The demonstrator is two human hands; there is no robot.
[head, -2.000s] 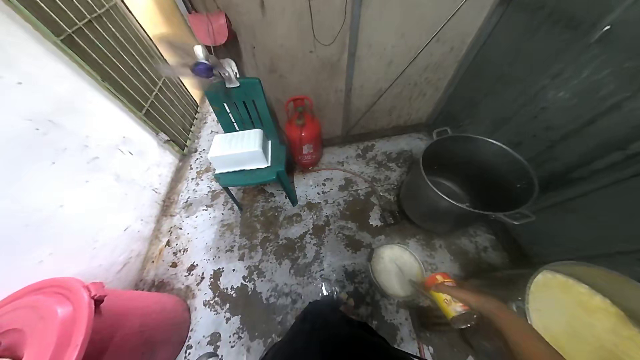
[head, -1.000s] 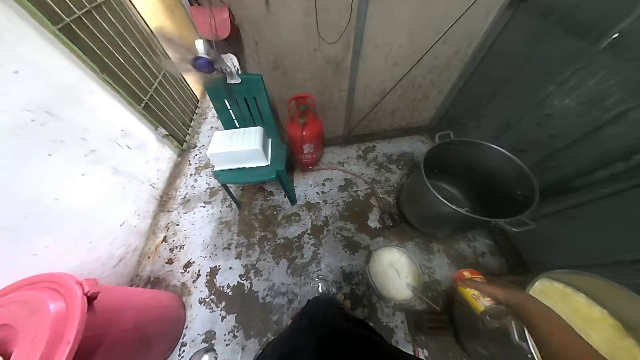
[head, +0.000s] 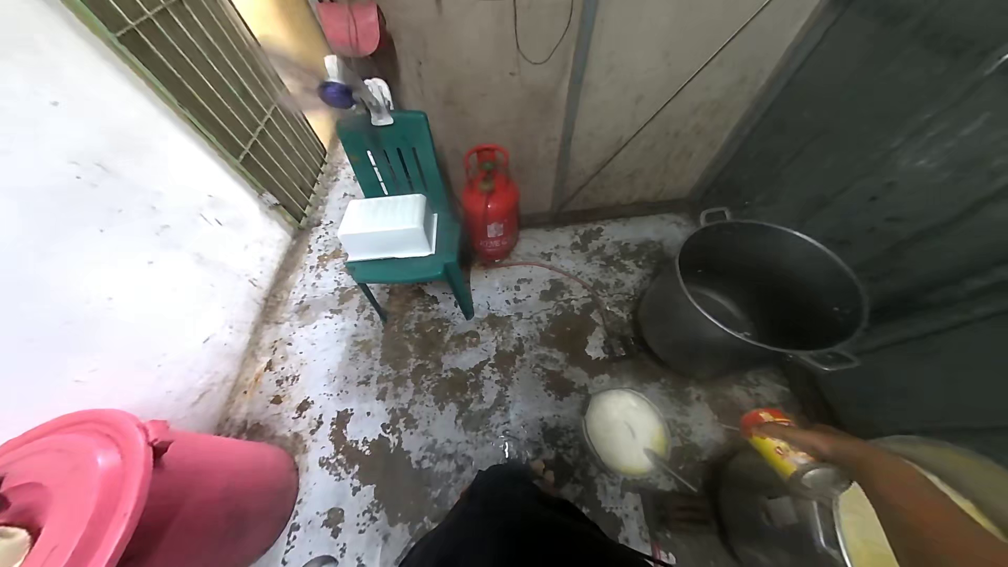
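Note:
My right hand point(head: 815, 441) is closed around a yellow and red can point(head: 780, 457) at the lower right. It is above a metal pot that holds a pale yellow mass point(head: 866, 516), partly hidden by my forearm. To the left of the can, a round bowl of white, creamy mixture point(head: 624, 429) is low near the floor, with a metal spoon or ladle point(head: 669, 470) leaning in it, its handle toward the lower right. My left hand is out of view.
A large empty metal pot point(head: 709, 346) stands behind the bowl. A red gas cylinder point(head: 492, 209) with a hose stands by the wall. Beside it a green plastic chair point(head: 405, 272) bears a white box point(head: 386, 224) and a fan. A pink lidded barrel point(head: 213, 496) is at lower left.
The can in my right hand has moved from beside the bowl to the right, over the pot's side. The utensil's handle now rests free in the bowl.

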